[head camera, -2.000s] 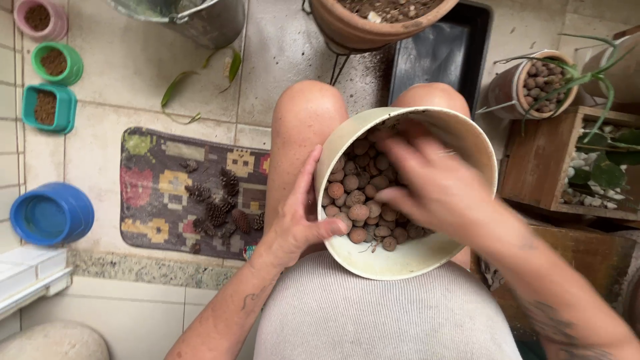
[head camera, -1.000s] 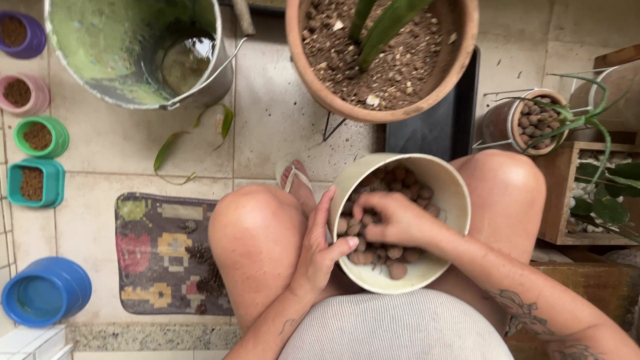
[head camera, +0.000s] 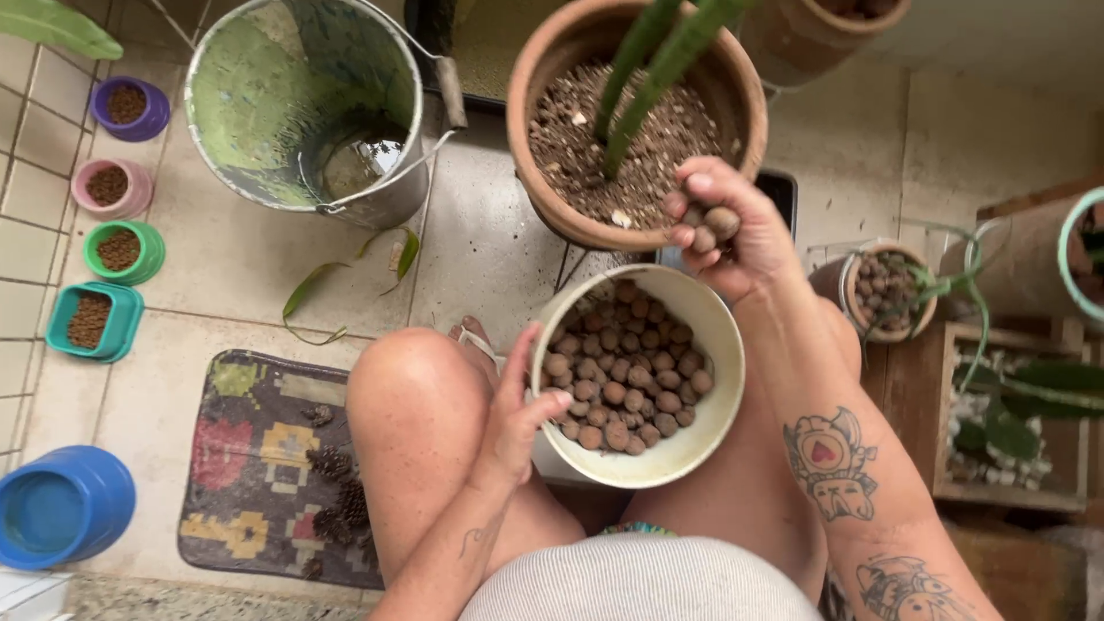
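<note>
My left hand (head camera: 513, 414) grips the left rim of a cream bucket (head camera: 720, 414) held above my lap. Brown clay balls (head camera: 625, 371) lie inside it. Several more clay balls (head camera: 707, 226) sit in the fingers of my right hand (head camera: 733, 233), which is raised over the near right rim of a terracotta pot (head camera: 522, 112). That pot holds brown granular soil (head camera: 642, 185) and the thick upright green leaves of a plant (head camera: 634, 86).
A metal pail (head camera: 302, 103) with a little water stands at upper left. Small food bowls (head camera: 125, 250) and a blue bowl (head camera: 69, 504) line the left. Pine cones (head camera: 341, 500) lie on a patterned mat (head camera: 250, 466). A smaller pot (head camera: 888, 293) and wooden planter (head camera: 1009, 496) stand right.
My right hand has come up out of the cream bucket with several clay balls and is now at the terracotta pot's rim. My left hand still holds the bucket. The view has shifted.
</note>
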